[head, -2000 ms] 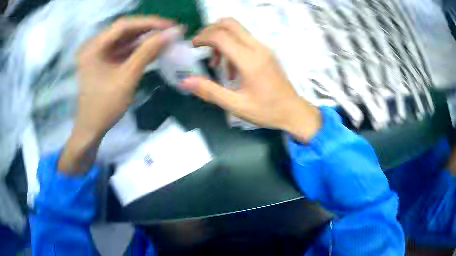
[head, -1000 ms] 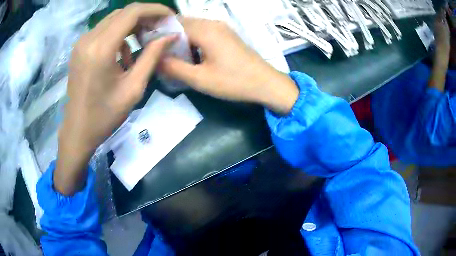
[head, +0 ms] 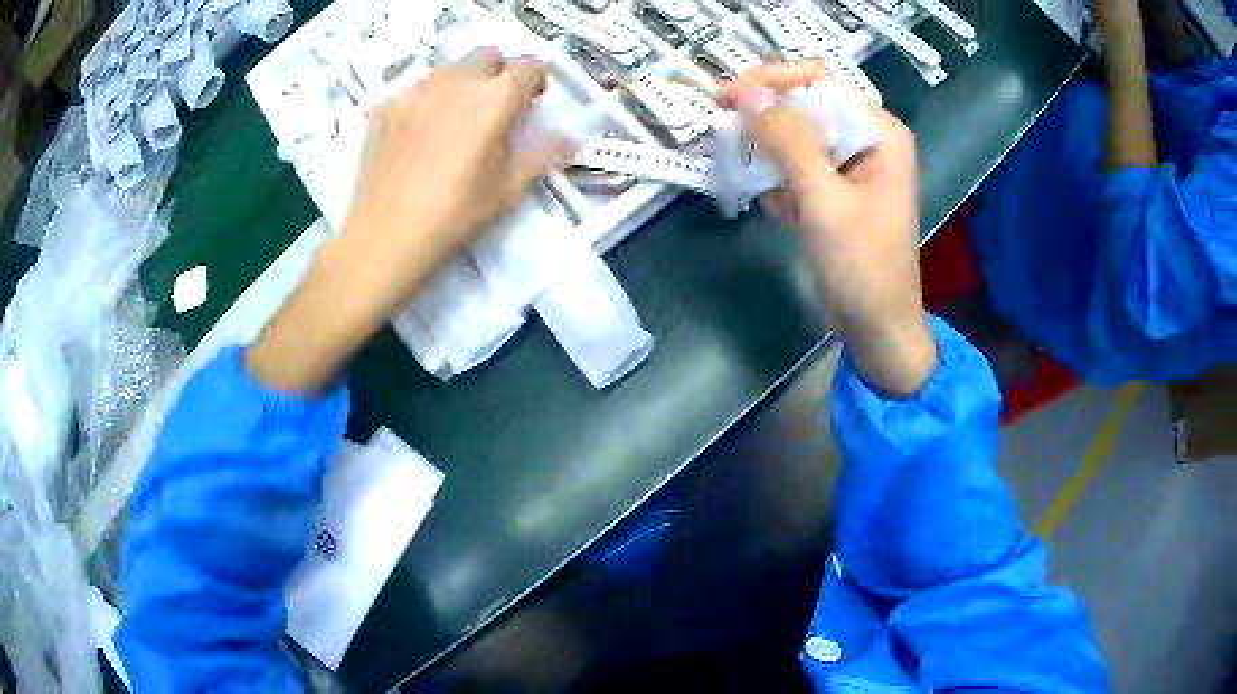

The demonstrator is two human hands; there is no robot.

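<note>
My left hand (head: 455,156) is over the left part of the white blister tray (head: 305,88), its blurred fingertips beside the end of a pale holed watch strap (head: 638,160); whether they grip anything cannot be told. My right hand (head: 861,197) is at the tray's front edge, its fingers closed on a milky protective film (head: 743,166). Any watch inside the film is hidden. White wrapped watches (head: 594,323) overhang the tray's front edge below my left hand. A stack of printed sleeves (head: 364,536) lies on the dark green bench, partly behind my left sleeve.
Unwrapped watches with holed straps (head: 882,34) fill the tray's right part. Pale rolled bundles (head: 156,82) lie at the upper left, above clear bubble wrap (head: 82,298). A small white tab (head: 190,288) lies on the green mat. Another person's blue sleeve (head: 1085,244) is at the right.
My hands were together around a milky film and have moved apart, the right one rightwards to the watch rows. The view has shifted, showing more of the tray and the wrapped watches.
</note>
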